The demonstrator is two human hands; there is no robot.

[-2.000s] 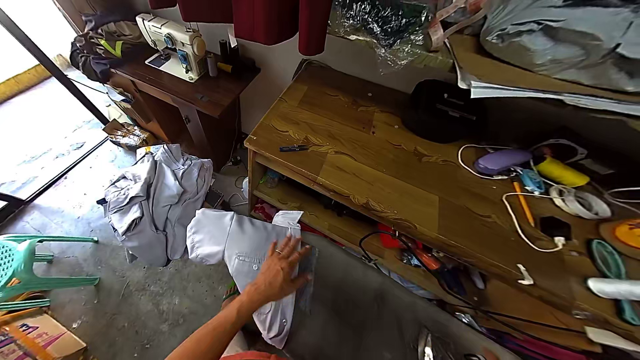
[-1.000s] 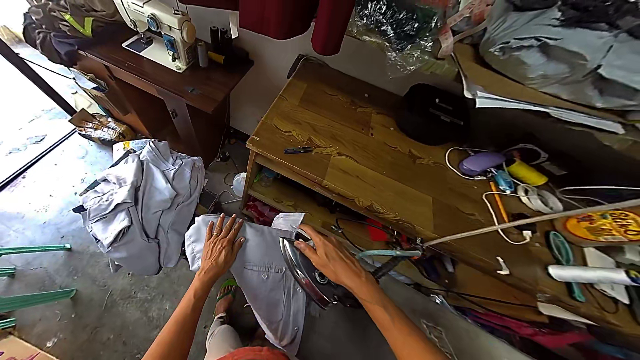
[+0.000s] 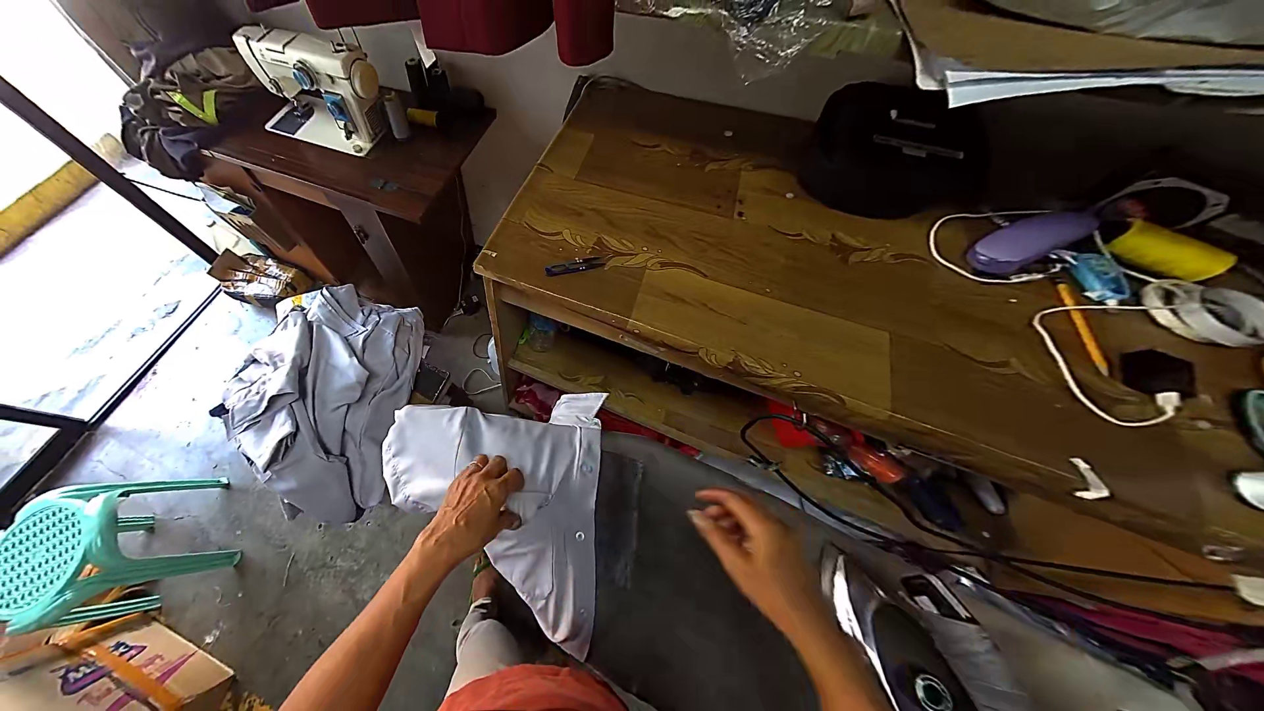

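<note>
A light grey button shirt (image 3: 538,568) lies spread on the dark ironing surface (image 3: 671,573), its left part hanging over the edge. My left hand (image 3: 481,501) rests on the shirt with bent fingers; whether it pinches the cloth cannot be told. To the right of the shirt, my right hand (image 3: 746,538) is raised over the dark surface, fingers curled loosely and somewhat blurred, with nothing seen in it. The clothes iron (image 3: 894,632) stands at the lower right, beside my right forearm and untouched by the hand.
A wooden table (image 3: 750,306) with shelves runs along the far side, a cable (image 3: 829,494) hanging before it. Grey garments (image 3: 331,395) are heaped at the left. Beyond stand a sewing machine (image 3: 321,89), a green plastic stool (image 3: 99,553) and a cardboard box (image 3: 118,667).
A second ago my right hand was on the iron over the shirt; now the iron stands to the right and that hand is off it. My left hand remains on the shirt, its fingers more bent.
</note>
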